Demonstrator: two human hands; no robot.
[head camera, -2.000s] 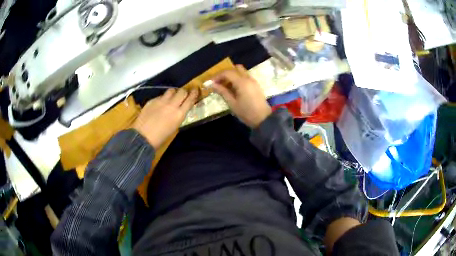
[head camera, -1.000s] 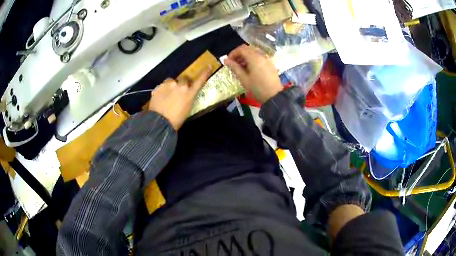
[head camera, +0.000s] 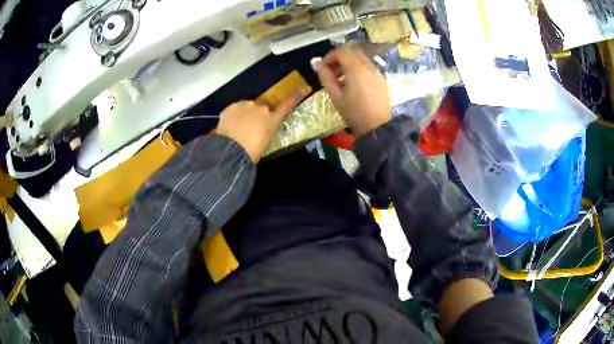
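A mustard strip (head camera: 285, 87) lies on black cloth (head camera: 222, 101) along the front edge of the sewing table. My left hand (head camera: 254, 122) presses on this strip, its index finger pointing along it to the right. My right hand (head camera: 355, 84) is raised beyond the strip's right end and pinches a tiny white piece (head camera: 316, 64), perhaps a label, between thumb and finger. More mustard fabric (head camera: 128, 185) lies to the left, partly under my left sleeve. Another mustard end (head camera: 219, 256) hangs over my lap.
The white sewing machine (head camera: 188, 33) spans the upper left, with black scissor handles (head camera: 202, 47) on its bed. Clear plastic (head camera: 411, 74) lies right of my right hand. Red (head camera: 441, 127) and blue bags (head camera: 549, 195) hang at right beside a yellow frame (head camera: 565, 272).
My left hand has slid right along the strip from two seconds ago and now presses it with the fingers extended. My right hand has moved away from the strip, up and right, with the white piece.
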